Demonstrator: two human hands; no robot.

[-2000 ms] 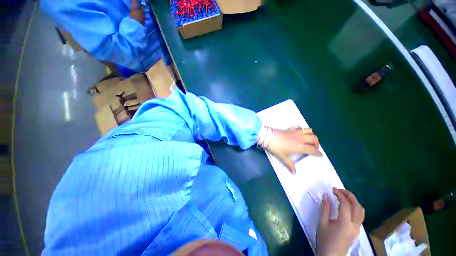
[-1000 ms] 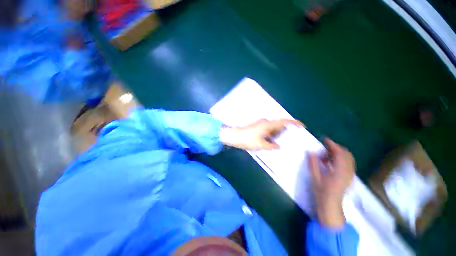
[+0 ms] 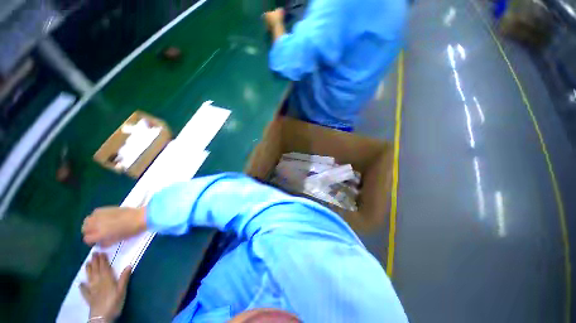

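Note:
Long white sheets or strips lie overlapping on the dark-green belt, running from the lower left toward the middle. My left hand is at the lower left, flat on the sheets with its fingers apart and a thin band at the wrist. My right hand is just beyond it, over the sheets, with its fingers curled. Whether it holds anything is hidden. No device shows in either hand.
A small brown carton with white pieces stands beside the sheets. Dark small objects sit on the belt. A large cardboard box holding white strips is below the belt edge. A person in blue stands beyond it.
The view has swung to the right, bringing the large box and floor into sight. The red-and-blue parts box has left view. My right hand's fingers are more tightly curled, and my left fingers are spread.

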